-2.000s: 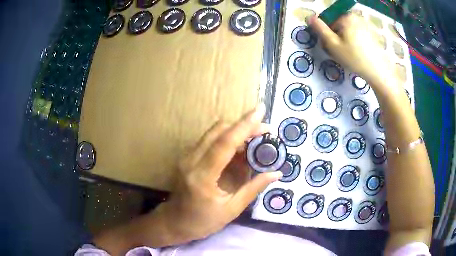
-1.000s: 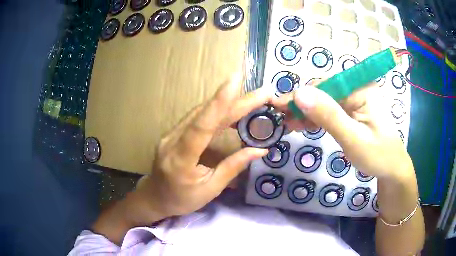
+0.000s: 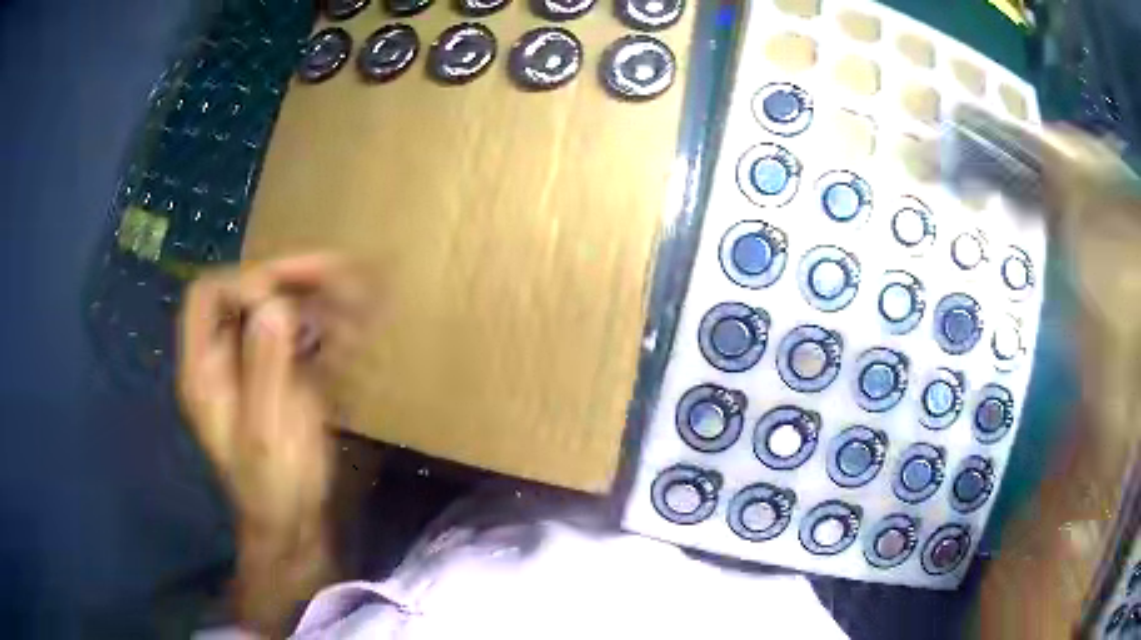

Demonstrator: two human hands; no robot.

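Note:
My left hand (image 3: 269, 375) is blurred over the left edge of the tan cardboard sheet (image 3: 463, 250). Its fingers are closed around a small dark round speaker driver (image 3: 305, 333), partly hidden and unclear. My right hand (image 3: 1091, 188) is heavily blurred at the right edge and partly cut off. A blurred grey, elongated thing (image 3: 988, 153) is at its fingertips over the upper right of the white foam tray (image 3: 738, 540); what it is cannot be told. Grey-backed drivers (image 3: 733, 335) fill the tray's lower rows; upper cutouts show tan.
Rows of glossy dark drivers (image 3: 547, 59) stand at the top of the cardboard. Clear plastic edges (image 3: 676, 238) run between cardboard and foam tray. A clear pocketed tray (image 3: 200, 163) lies at far left. My pale pink top (image 3: 551, 581) is at the bottom.
My left hand has moved left from the foam tray's edge with the driver. My right hand has moved right and away from it. The green probe no longer shows clearly. The view has shifted.

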